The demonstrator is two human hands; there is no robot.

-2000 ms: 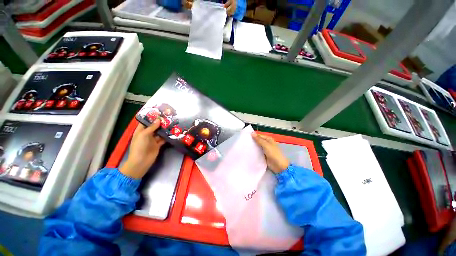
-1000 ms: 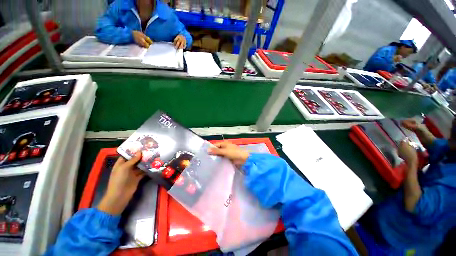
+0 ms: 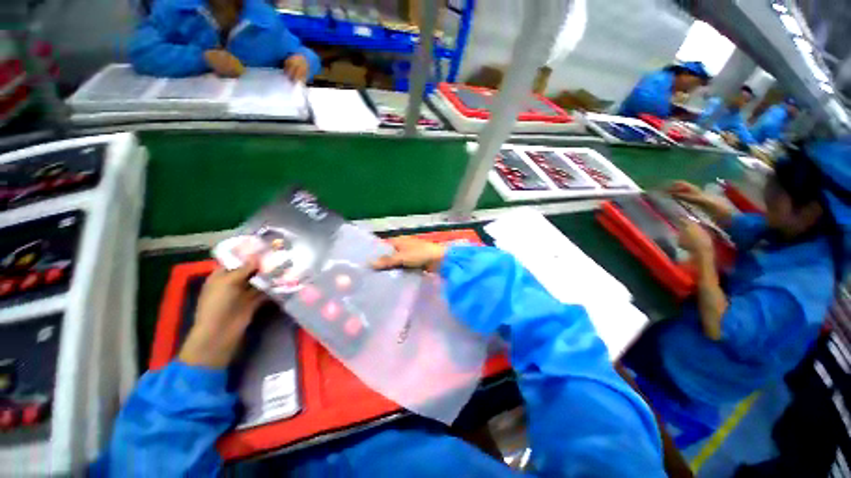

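Observation:
A tablet with a printed front film (image 3: 313, 229) is held tilted above the red foam tray (image 3: 341, 411). A frosted sleeve (image 3: 411, 345) covers most of it and greys the picture; its lower end hangs empty. My left hand (image 3: 224, 308) grips the tablet's left corner. My right hand (image 3: 411, 253) holds the upper edge of the sleeve and tablet. Another tablet (image 3: 271, 378) lies in the tray's left slot. Sleeve and arm hide much of the middle and right slots.
Stacked white trays (image 3: 110, 327) with printed tablets stand at the left. A stack of empty sleeves (image 3: 560, 266) lies right of the tray. Beyond are the green belt (image 3: 308, 177), a white tray (image 3: 511, 192) and a metal upright (image 3: 499, 121). A worker (image 3: 779, 271) sits at the right.
The sleeve has come further over the tablet, now covering most of the print. My right hand has moved up along it. The view has swung right, bringing the neighbouring worker into fuller view.

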